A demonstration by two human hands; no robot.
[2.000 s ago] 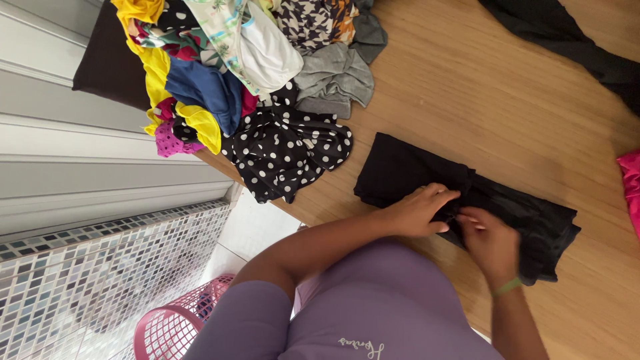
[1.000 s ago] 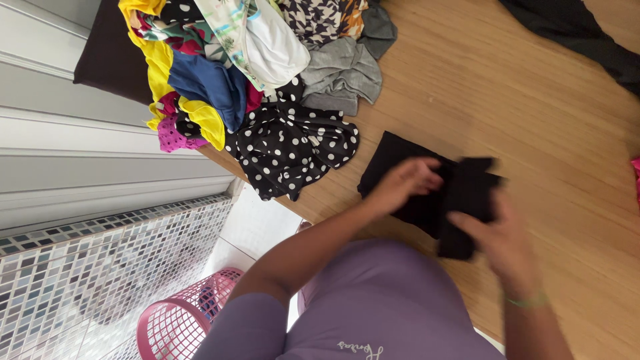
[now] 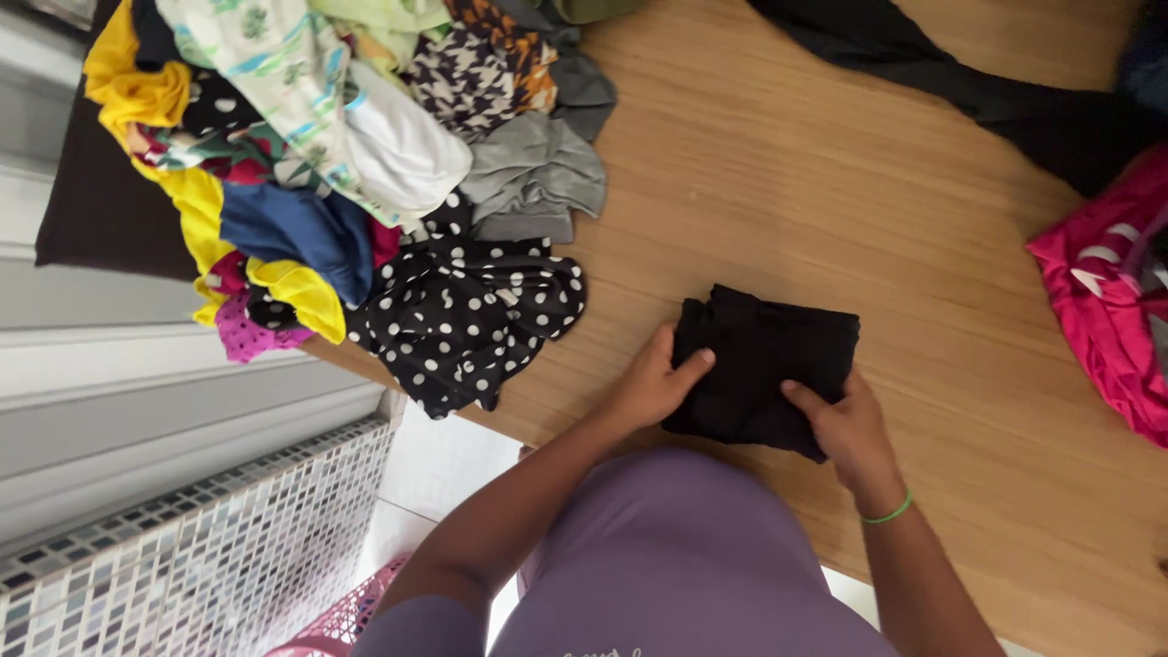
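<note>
A black garment (image 3: 762,370), folded into a compact rectangle, lies near the front edge of the wooden table (image 3: 730,201). My left hand (image 3: 652,379) grips its left side, thumb on top and fingers hidden beneath or behind the cloth. On the right side, my right hand (image 3: 849,429) holds it the same way, with a green band (image 3: 887,508) around the wrist. Left of my hands lies a black polka-dot garment (image 3: 474,310), part of a heap of mixed clothes that includes a grey garment (image 3: 534,173) and a blue one (image 3: 292,228).
Bright pink clothing (image 3: 1095,310) lies at the right edge, and a long black garment (image 3: 958,91) stretches across the upper right. Below the table's left end are a mosaic-tiled low wall (image 3: 210,547) and a pink plastic basket (image 3: 351,611).
The black garment was a long folded strip; it was doubled over and is now a shorter, flat rectangle. My hands have moved apart to its two sides.
</note>
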